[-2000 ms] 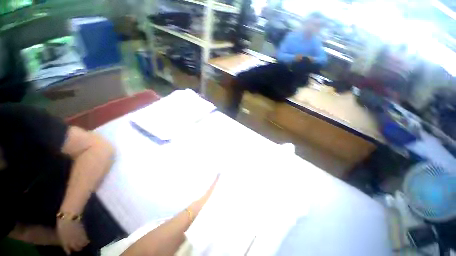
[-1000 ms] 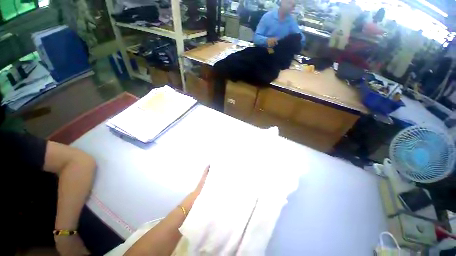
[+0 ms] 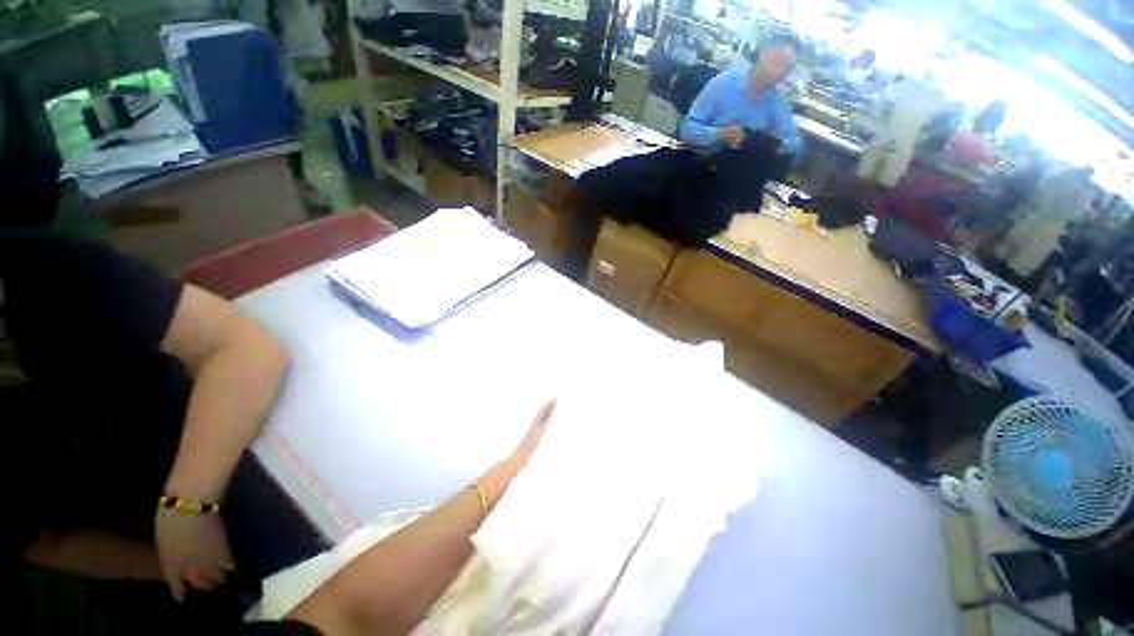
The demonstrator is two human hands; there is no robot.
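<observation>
A white garment (image 3: 585, 534) lies over the pale table (image 3: 821, 534), with long folds and a dark seam line near its lower middle. Much of it is washed out by glare. My left forearm, with a thin gold bangle, reaches in from the bottom edge. My left hand (image 3: 537, 437) lies at the garment's left side. Its fingertips show, but cloth and glare hide the rest, so its grip cannot be told. My right hand is not in view.
A paper stack (image 3: 429, 267) lies at the table's far left. A person in black (image 3: 93, 385) sits at left, beside a tape strip (image 3: 305, 478). A fan (image 3: 1057, 466) and phone (image 3: 1030, 574) are at right. A person in blue (image 3: 746, 106) handles black cloth (image 3: 678, 193) beyond.
The view has shifted and become sharper than in the oldest frame. My left hand stays at the garment's left side, and the garment lies much the same.
</observation>
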